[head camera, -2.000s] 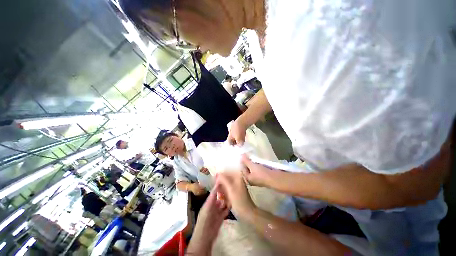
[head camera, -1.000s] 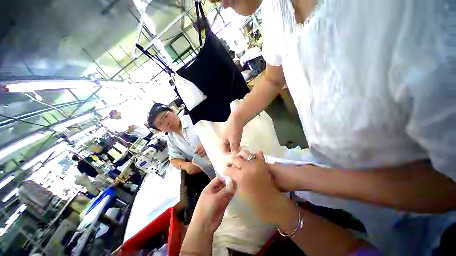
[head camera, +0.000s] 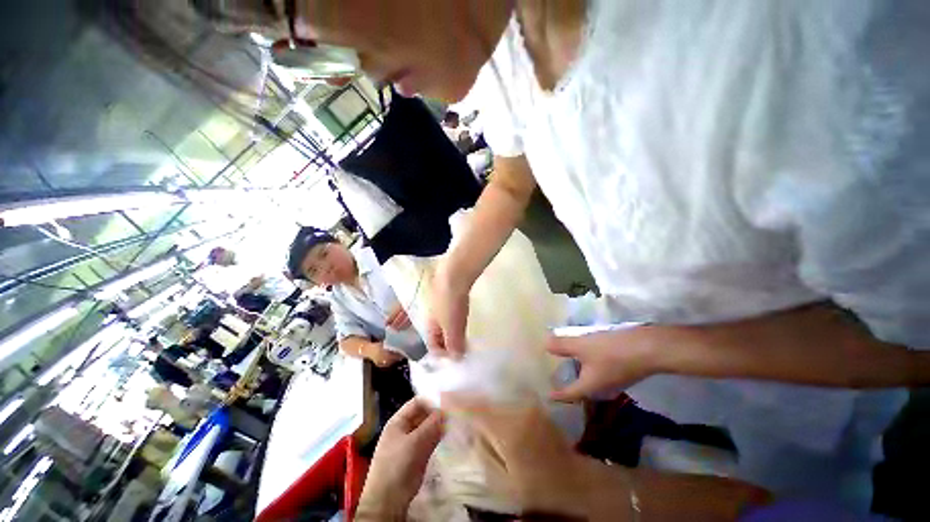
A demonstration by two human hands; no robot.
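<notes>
A small white cloth piece [head camera: 459,377], blurred and bright, is between my hands and the co-worker's hand. My left hand [head camera: 401,449] pinches its lower left edge with thumb and fingertips. My right hand [head camera: 510,428] is at its lower side, fingers blurred and partly lost in the cloth; it appears to hold it. The co-worker's one hand [head camera: 449,316] touches the piece from above. Their other hand [head camera: 602,362] is apart at the right, with a small greyish thing at the fingers. Cream cloth [head camera: 510,291] hangs behind and below the hands.
The co-worker in a white top [head camera: 714,173] leans in close on the right. A red container [head camera: 331,479] and a white table [head camera: 306,433] are at lower left. A black garment [head camera: 418,168] hangs behind. Another person [head camera: 357,296] sits beyond the table.
The co-worker's right-side hand has drawn away from the cloth. My right hand has moved lower, and its bracelet now sits near the bottom edge. The white piece is spread more openly between the hands.
</notes>
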